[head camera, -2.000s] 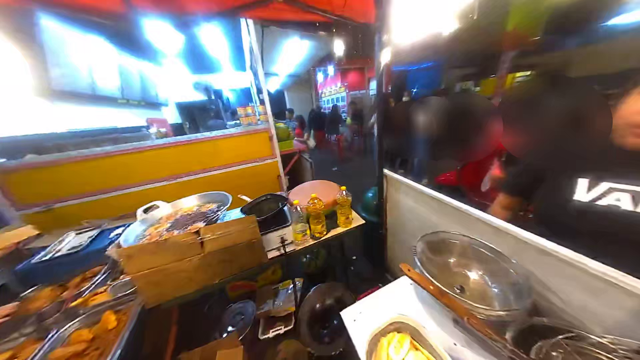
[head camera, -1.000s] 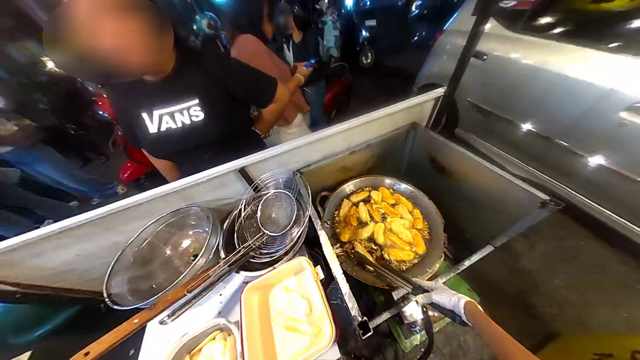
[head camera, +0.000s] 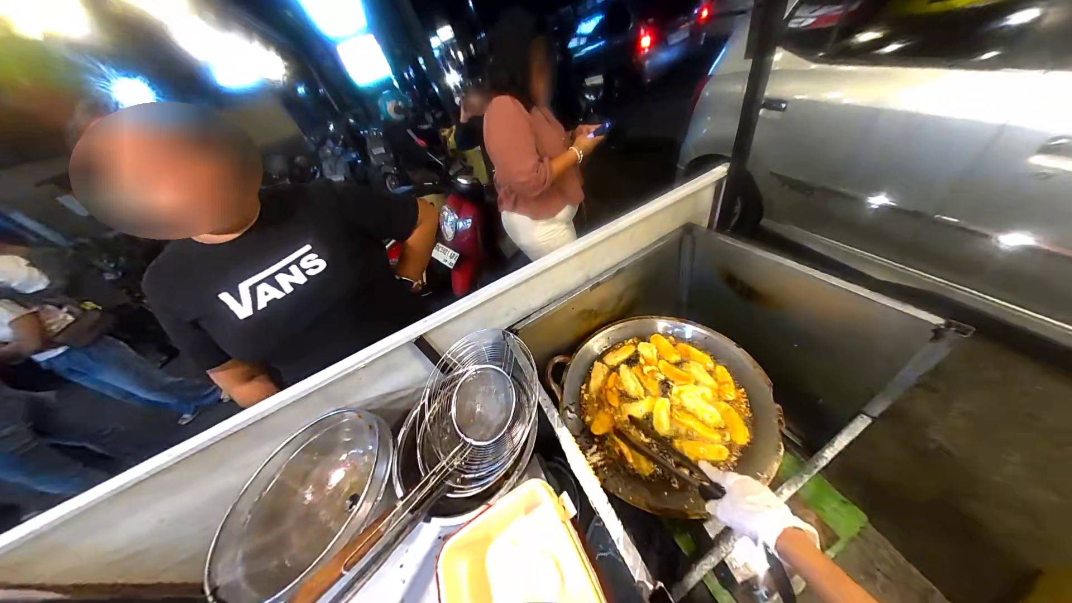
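My right hand (head camera: 749, 507), in a white glove, grips the handle end of dark metal tongs (head camera: 670, 461) at the lower right edge of a wide metal wok (head camera: 766, 419). The tips of the tongs reach into bubbling oil among golden frying pieces (head camera: 670, 377), which look like banana or a similar food. My left hand is out of view. Left of the wok, a wire strainer (head camera: 483, 404) with a long handle lies over coiled wire skimmers (head camera: 519, 360). A pale yellow plastic tub (head camera: 456, 557) with white batter-like contents stands near the bottom.
A metal guard (head camera: 821, 310) surrounds the wok, with a metal bar (head camera: 829, 452) crossing near my wrist. A round glass lid (head camera: 297, 502) leans at the left. Beyond the white ledge (head camera: 368, 347) stand a person in a black shirt (head camera: 276, 276) and another in pink (head camera: 528, 159).
The view has swung far right since the first frame, bringing the wok in. Over the last second my gloved right hand stays at the wok's lower edge with the tongs. The person in pink now stands more fully visible.
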